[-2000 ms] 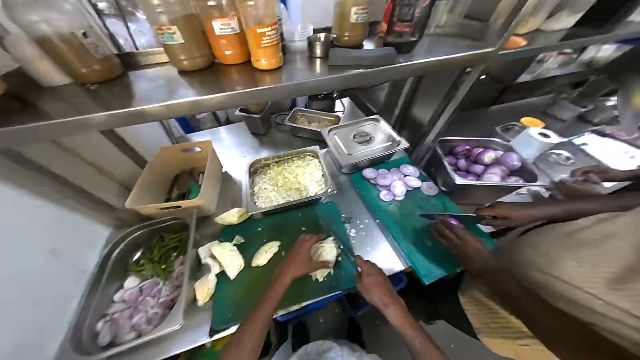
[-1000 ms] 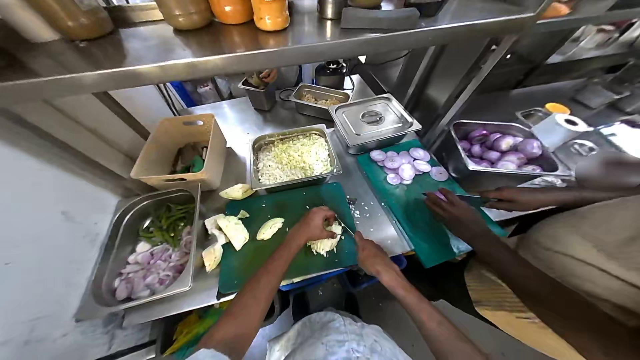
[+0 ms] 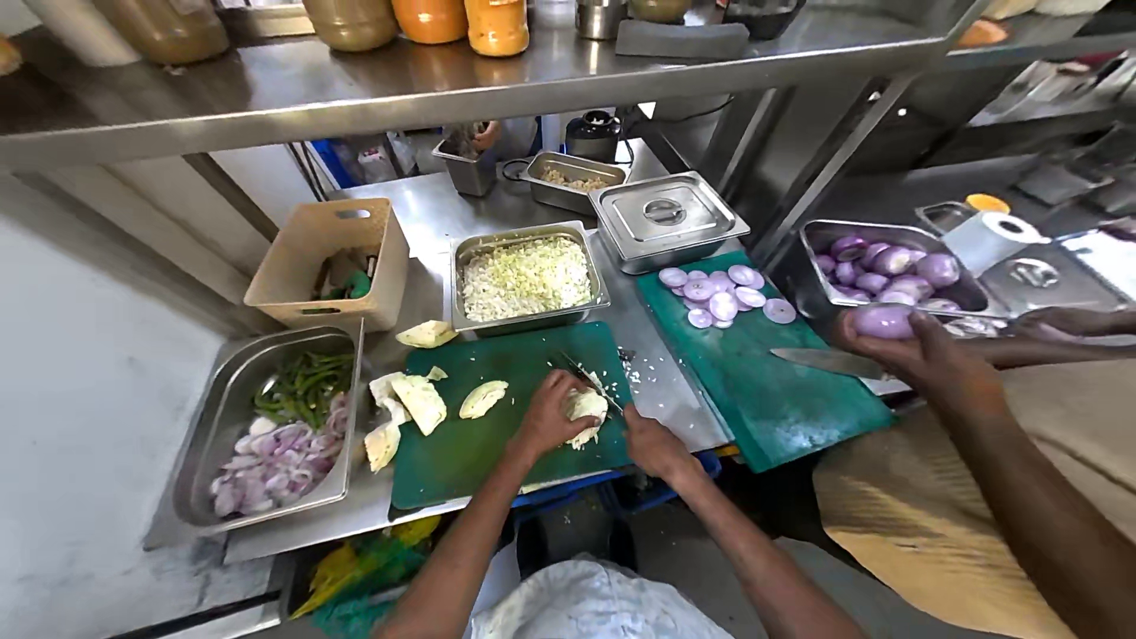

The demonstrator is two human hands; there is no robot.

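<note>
My left hand presses on a piece of cabbage near the right side of a green cutting board. A kitchen knife lies against the cabbage, its handle in my right hand at the board's right edge. Shredded bits lie under and around the cabbage. One cabbage wedge rests alone on the board, left of my left hand. More wedges sit at the board's left edge. Behind the board stands a steel pan of chopped cabbage.
Left are a steel pan of green chillies and sliced onions and a beige plastic basket. A lidded steel pan stands behind. Right, a co-worker holds an onion and a knife over another green board. A steel shelf crosses above.
The co-worker's hand has lifted from the right-hand board and now holds a whole onion. My hands remain at the cabbage with the knife. The view has shifted slightly.
</note>
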